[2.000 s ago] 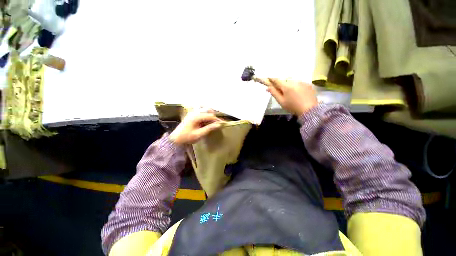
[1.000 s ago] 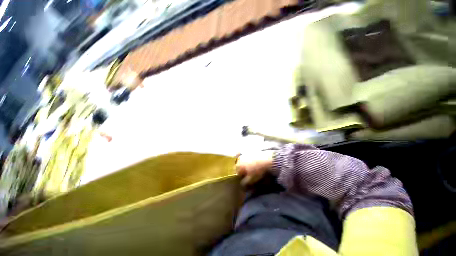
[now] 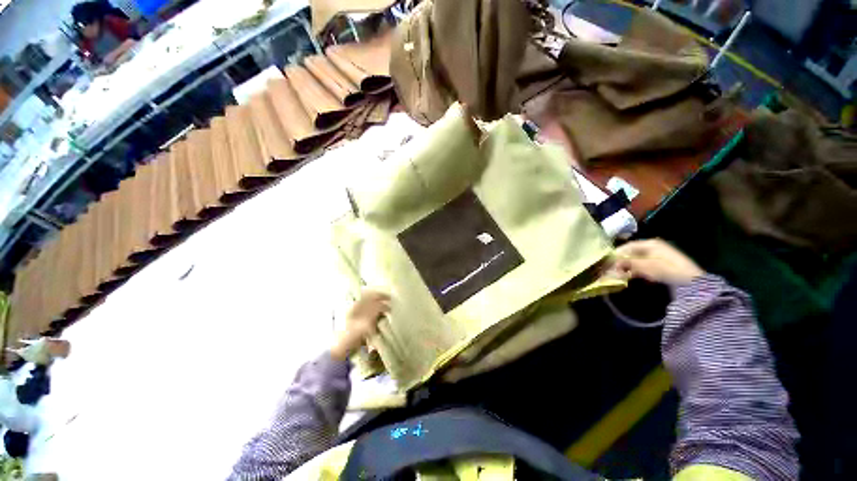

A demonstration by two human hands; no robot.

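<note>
A tan sewn piece with yellow edges point(image 3: 550, 202) lies on top of a stack of tan pieces in front of me. It carries a dark brown panel point(image 3: 460, 251) with a pale stitched line and a small pale mark. My left hand point(image 3: 365, 321) rests at the left side of the tan piece, its fingers at the folds. My right hand point(image 3: 653, 263) pinches the right corner, at the yellow edge. The fingertips of both hands are partly hidden. The hammer cannot be made out.
The white bench point(image 3: 207, 348) runs to the left. A long row of brown folded pieces point(image 3: 179, 183) lies along its far side. Brown bags point(image 3: 470, 56) stand beyond the tan stack, with more brown goods point(image 3: 639, 103) at the back right. A person point(image 3: 108, 36) is at the far left.
The view has turned right to the tan stack. The open tan piece from a second ago has left my right hand. Both hands are now at the stack, the right one holding a corner.
</note>
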